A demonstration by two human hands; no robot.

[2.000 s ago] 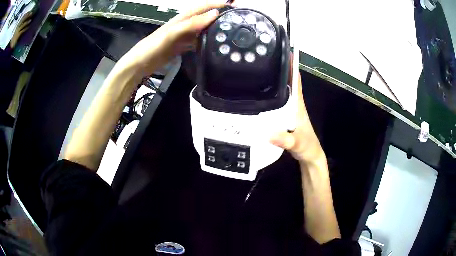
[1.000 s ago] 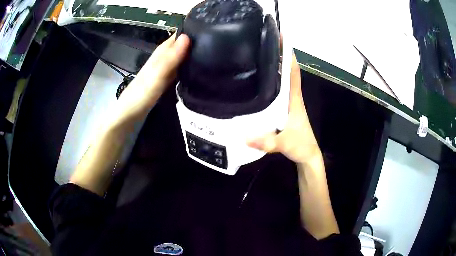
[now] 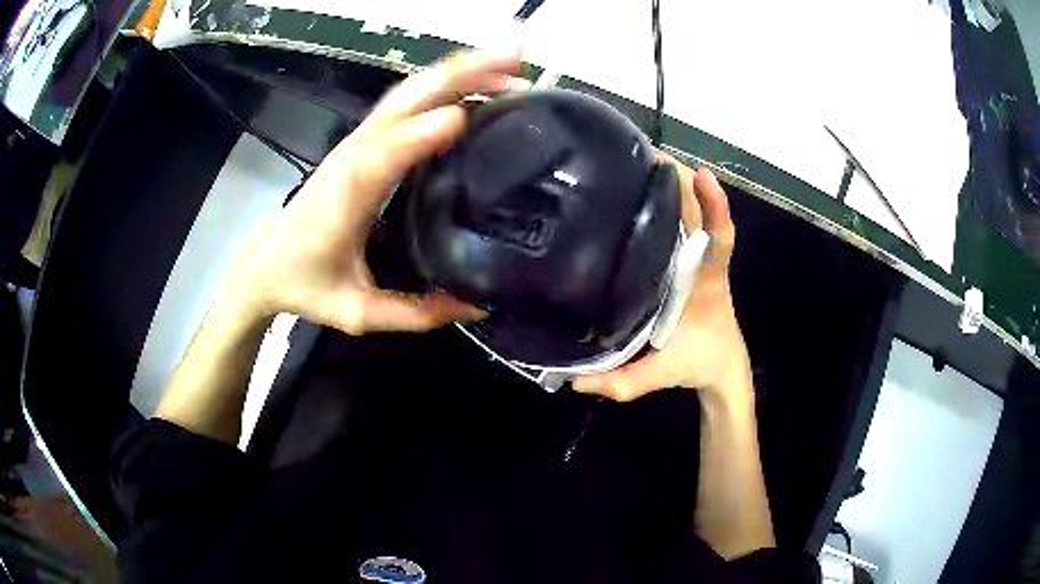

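Observation:
The dual-lens security camera is held in both hands above my lap, in front of the bench edge. Its glossy black round head faces up at me, with a small recess or raised mark on it. The LED ring and the lower lens panel are hidden. A strip of the white base shows at its right and lower edge. My left hand is curved around the left side of the black head, thumb below and fingers above. My right hand grips the white base from the right, fingers partly hidden behind it.
White sheets cover the green bench top beyond the camera. A thin V-shaped tool lies at the right front. A black cable stands near the edge. Bins with white surfaces flank my lap.
The camera has tilted so the top of its black head faces me, and its front panel has gone out of sight. My left hand has shifted its hold around the head.

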